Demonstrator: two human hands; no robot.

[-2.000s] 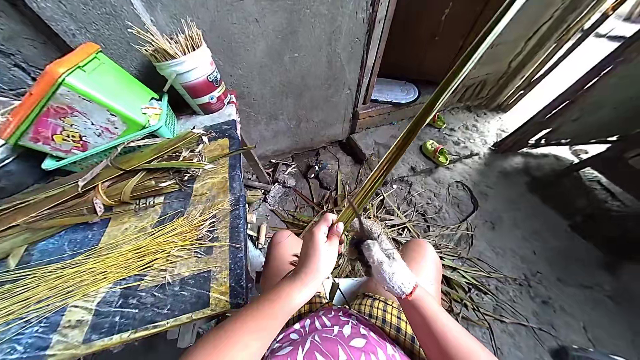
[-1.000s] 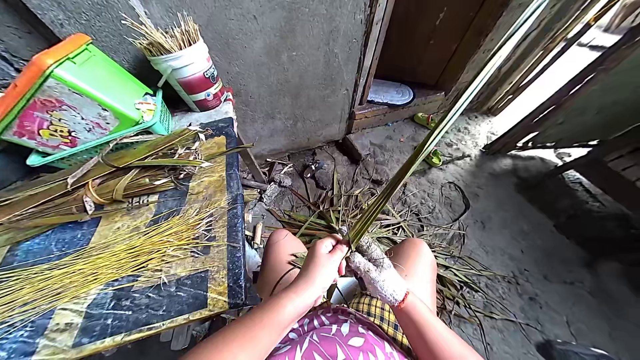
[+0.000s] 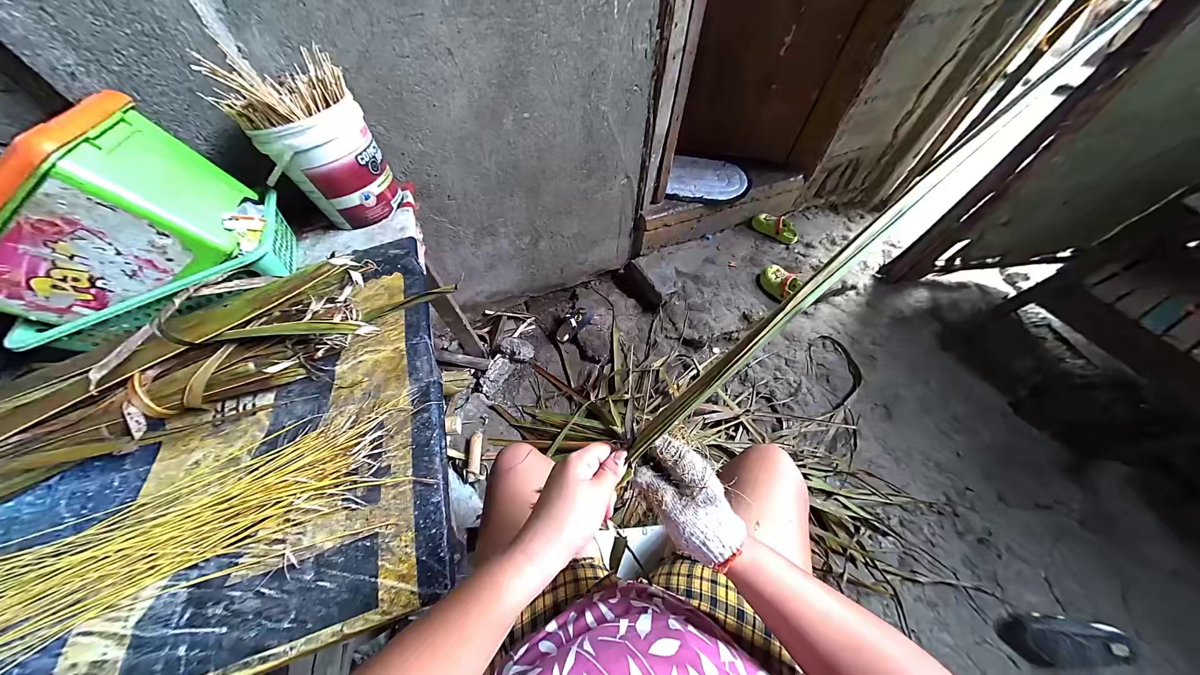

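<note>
A long green palm leaf strip [image 3: 750, 342], perhaps several layered together, slants from between my knees to the upper right. My bare left hand [image 3: 577, 492] pinches its lower end. My right hand [image 3: 689, 502], in a dirty white knit glove, is closed around the leaf just beside the left; whether it also holds a tool is hidden. Cut leaf scraps [image 3: 562, 417] lie on the ground beyond and beside my knees. On the table at left are a spread of thin yellow leaf midribs [image 3: 216, 525] and a bundle of long palm leaves [image 3: 216, 352].
The black and yellow table [image 3: 398, 525] stands at my left. Behind it are a green bin with an orange lid [image 3: 159, 187], a teal basket [image 3: 281, 246] and a bucket of sticks [image 3: 328, 164]. Green clogs [image 3: 776, 281] lie near the doorstep [image 3: 722, 214]; a dark shoe [image 3: 1064, 640] is at lower right.
Two seconds ago a dark, thin object showed at my gloved right hand; now it is not visible. That hand has closed in around the leaf beside my left hand.
</note>
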